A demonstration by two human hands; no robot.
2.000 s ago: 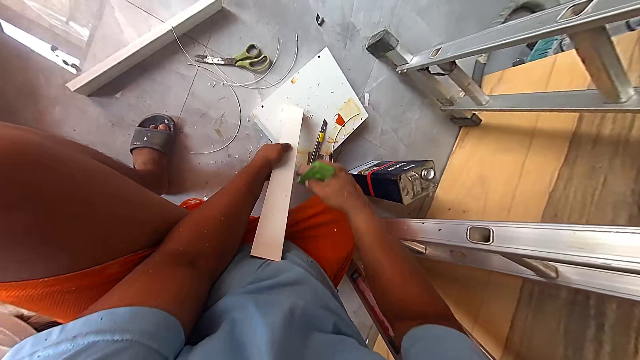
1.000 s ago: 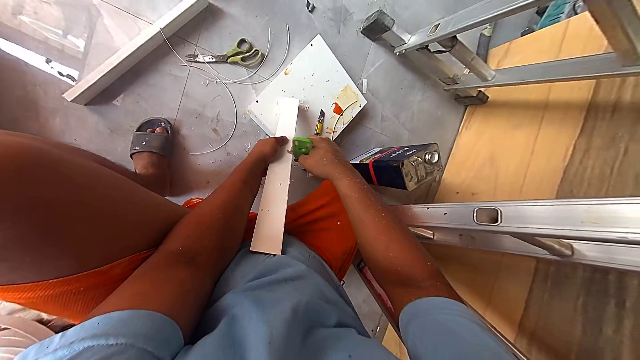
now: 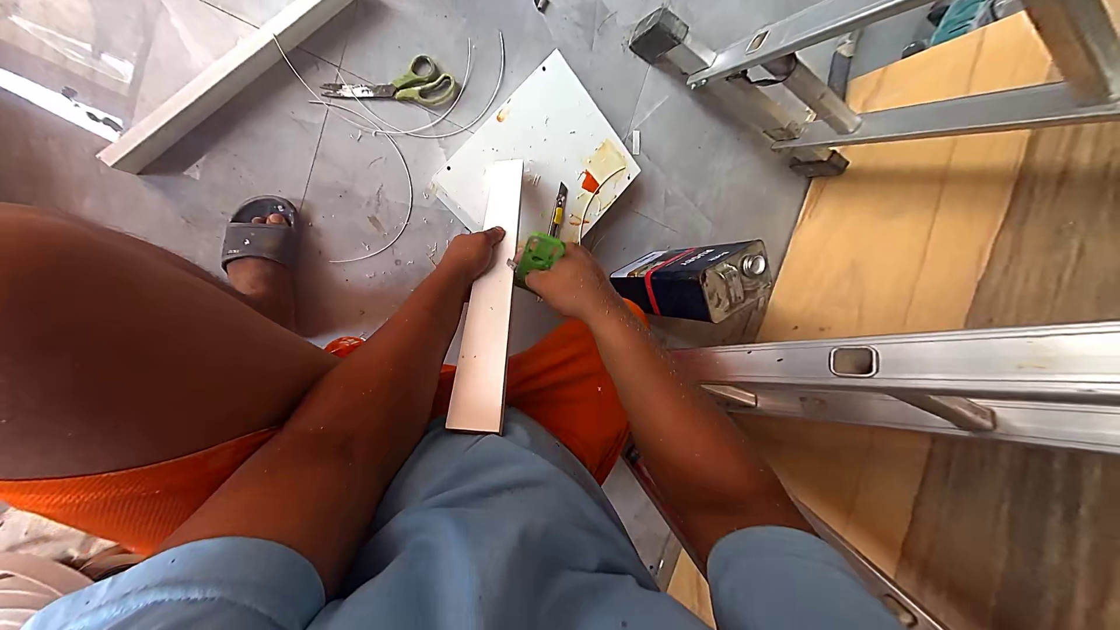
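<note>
A narrow pale board (image 3: 486, 350) runs from my lap out over a square white panel (image 3: 542, 122) on the floor. My left hand (image 3: 472, 254) grips its left edge about midway, thumb on top. Against the right edge, my right hand (image 3: 567, 278) holds a small green-bodied tool (image 3: 541, 254); its exact kind cannot be told, and its working end is partly hidden. A utility knife (image 3: 558, 210) with a yellow part lies on the panel beside an orange scrap (image 3: 590, 181). Small shavings are scattered over the panel.
Green-handled scissors (image 3: 424, 83) and thin white strips (image 3: 407, 175) lie on the grey tiles. A long white bar (image 3: 219, 87) is at upper left. Right of my hand lies a metal can (image 3: 691, 278). An aluminium ladder (image 3: 962, 359) and wood-patterned boards (image 3: 919, 219) fill the right side.
My right hand with the green tool has shifted along the board's right edge, first toward the far end, then slightly back toward me. My left hand keeps its hold on the board.
</note>
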